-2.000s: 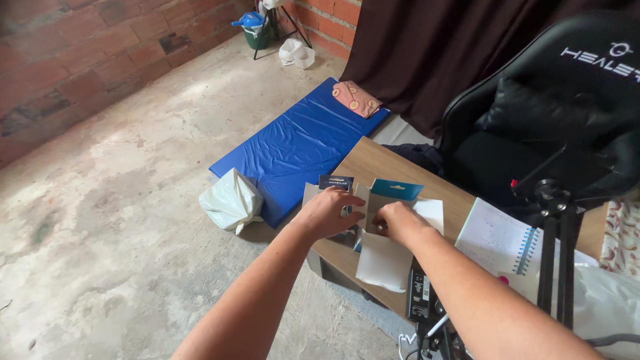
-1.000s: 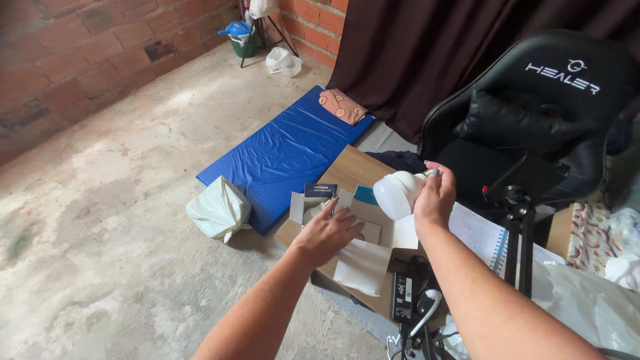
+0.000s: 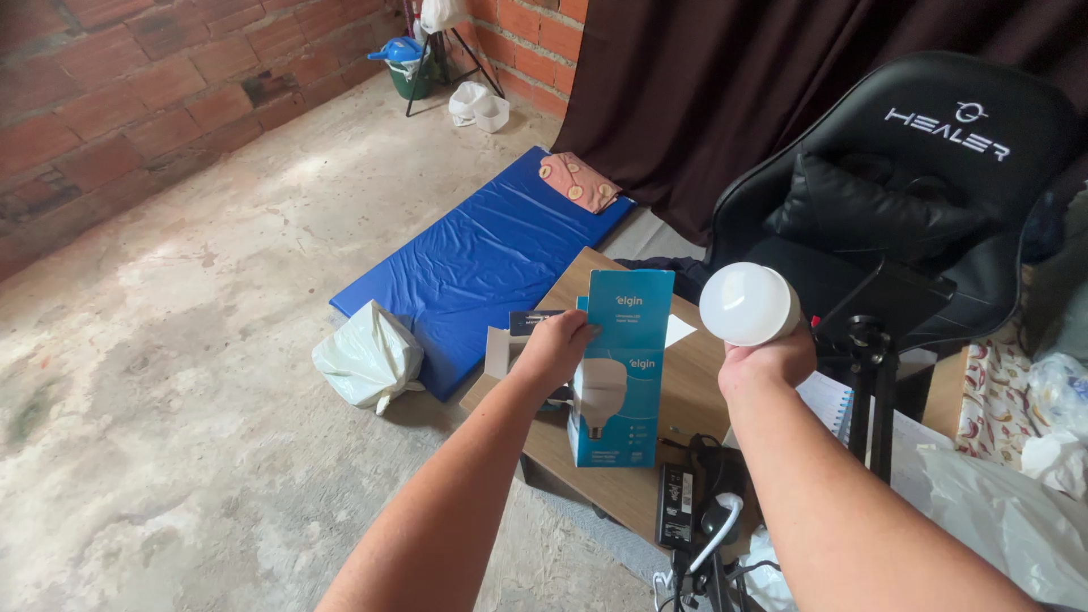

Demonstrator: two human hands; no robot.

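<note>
My right hand (image 3: 769, 361) holds a large white LED bulb (image 3: 748, 304), its round face turned toward me; the bulb's base is hidden by the hand. With my left hand (image 3: 557, 344) I grip the left edge of a blue Elgin bulb box (image 3: 619, 399), which stands upright over the wooden desk (image 3: 701, 374) with its top flap raised and a bulb pictured on its front. Behind and left of my left hand, an opened light cardboard box (image 3: 497, 353) and a dark small box (image 3: 531, 321) are partly covered.
A black power adapter (image 3: 676, 506) and cables lie at the desk's near edge. On the right are a spiral notebook (image 3: 824, 399), a black metal arm (image 3: 860, 391) and a black gaming chair (image 3: 875, 204). A blue mat (image 3: 476, 246) and a tied plastic bag (image 3: 367, 355) lie on the floor.
Two seconds ago both hands were at the boxes; one second ago the bulb was out in my right hand. Since then, my left hand has taken hold of the blue box, now upright with its printed front showing.
</note>
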